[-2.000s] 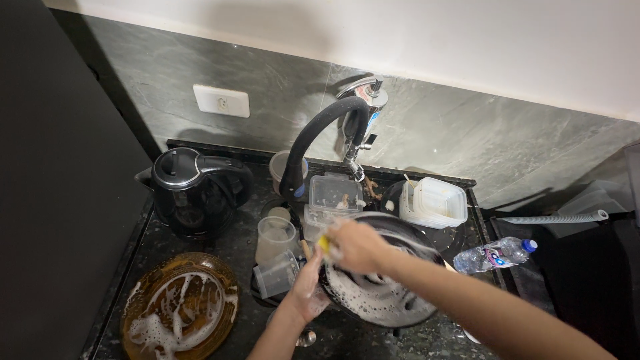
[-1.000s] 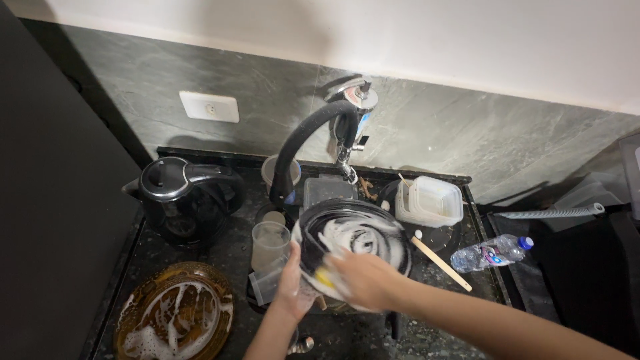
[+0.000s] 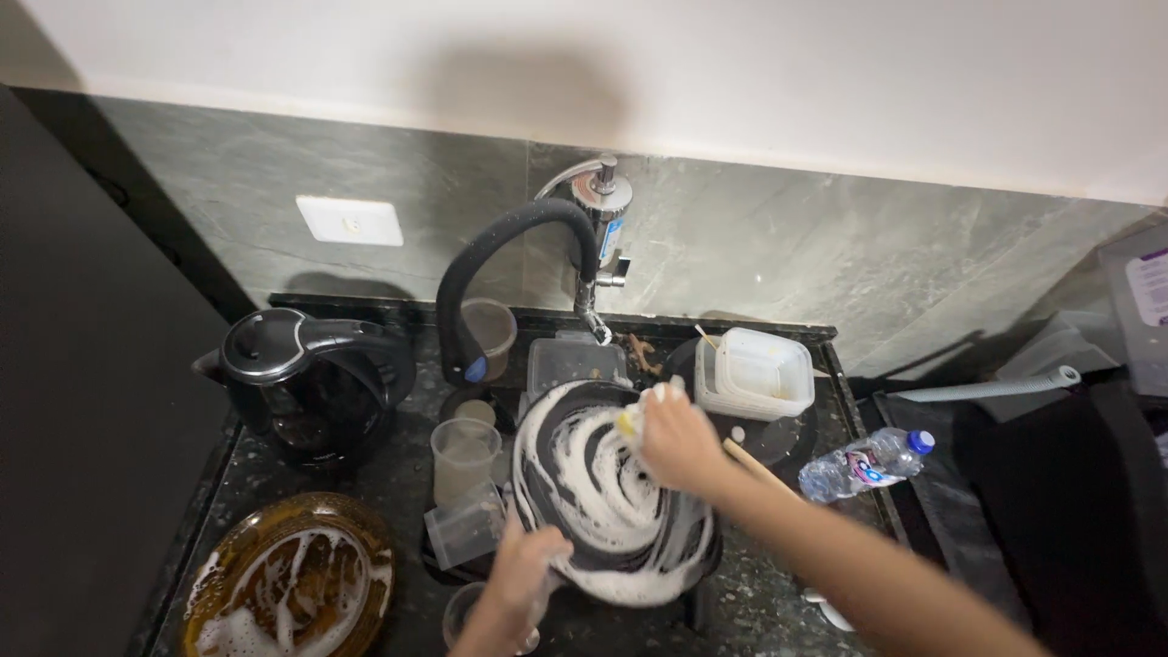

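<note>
A round black pan (image 3: 598,484), its inside coated with swirls of white suds, lies tilted over the sink area beneath the faucet. My left hand (image 3: 525,579) grips the pan's lower left rim. My right hand (image 3: 675,443) presses a yellow sponge (image 3: 628,422) against the pan's upper right inside; foam covers part of the sponge. An amber glass plate (image 3: 292,575) with suds lies at lower left. Clear plastic cups (image 3: 464,461) and a small clear container (image 3: 465,527) stand and lean left of the pan.
A black electric kettle (image 3: 310,383) stands at left. Behind the pan rises a faucet with a black flexible hose (image 3: 502,233). Stacked plastic tubs (image 3: 762,374), a wooden stick-like handle (image 3: 757,465) and a plastic bottle (image 3: 867,464) lie to the right on the dark counter (image 3: 757,584).
The right hand has moved from the pan's lower part to its upper right side. Over the two seconds, the pan's sudsy inside has turned more toward the camera.
</note>
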